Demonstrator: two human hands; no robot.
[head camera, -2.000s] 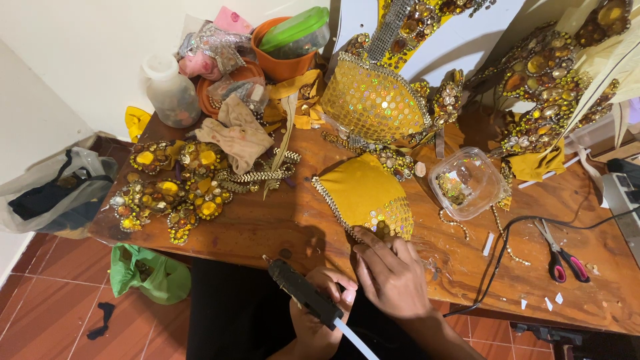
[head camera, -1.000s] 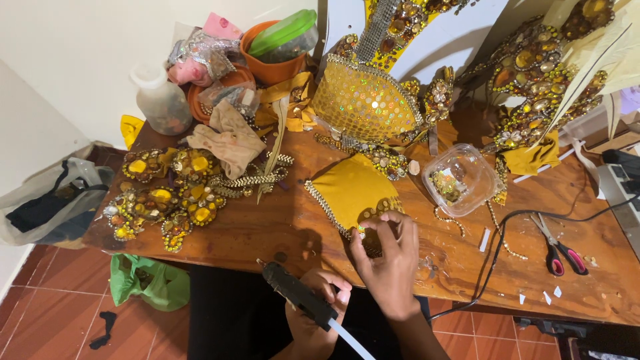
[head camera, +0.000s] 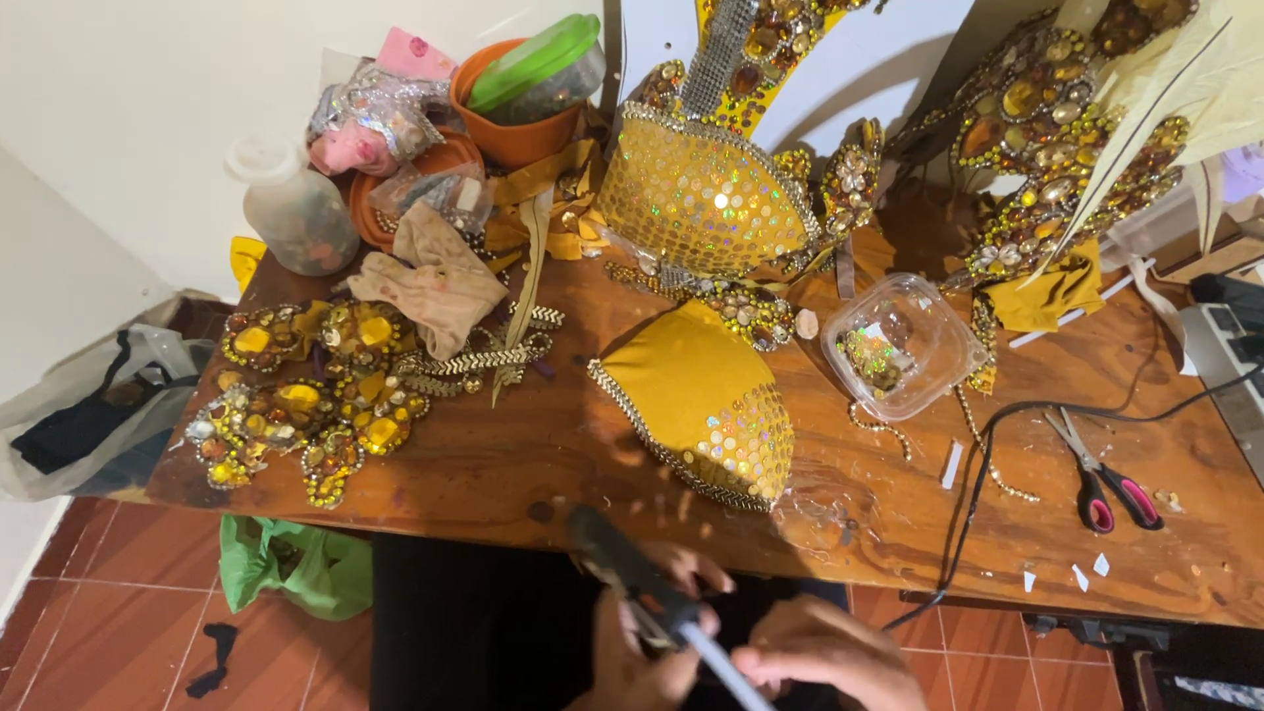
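Observation:
My left hand is closed around a dark hot glue gun, which has a pale glue stick coming out of its back; both are blurred. Just right of it is my right hand, fingers bent near the glue stick; whether it holds anything is unclear. Beyond them, on the wooden table, lies a yellow fabric bra cup with a metallic chain trim along its lower left edge and iridescent sequins on its right part. A clear plastic container with sequins stands to the cup's right.
Scissors and a black cable lie at the right. A finished sequined cup stands behind. Jeweled pieces cover the left side, near orange pots and a plastic bottle. A green bag is below the table's edge.
My right hand has left the yellow cup's sequined part and come back toward my body, beside the glue gun. The cup stays on the table.

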